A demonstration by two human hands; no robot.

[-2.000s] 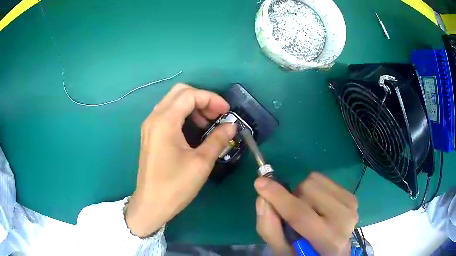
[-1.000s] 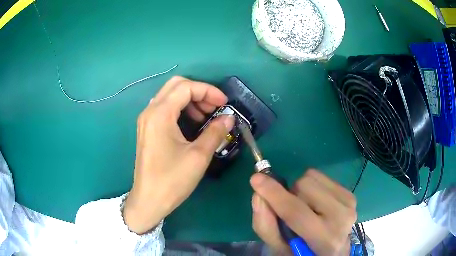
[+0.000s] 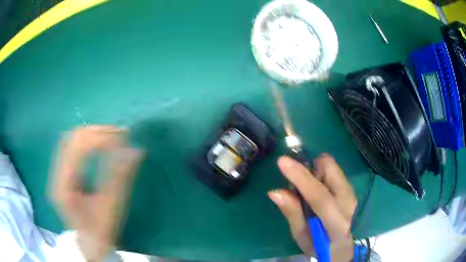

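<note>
The smartwatch housing (image 3: 233, 152), with a silvery rim and silver parts inside, sits in the black fixture (image 3: 251, 118) on the green surface. My right hand (image 3: 319, 202) holds the soldering iron (image 3: 293, 142) by its dark grip. The iron's blurred tip points up, just below the tip-cleaning pot (image 3: 329, 45). My left hand (image 3: 94, 179) is blurred, at the left, away from the watch; whether it holds anything cannot be told. The solder wire (image 3: 156, 108) is a faint blurred streak above and right of my left hand.
A black fume fan (image 3: 375, 130) stands at the right, with the blue soldering station (image 3: 434, 94) beyond it. A thin metal rod (image 3: 378, 28) lies at the upper right. Yellow edging (image 3: 48, 24) curves along the top left. Cables run beside the fan.
My left hand has left the watch and moved left. The iron has lifted off the watch and swung up toward the pot. The watch and fixture are now uncovered.
</note>
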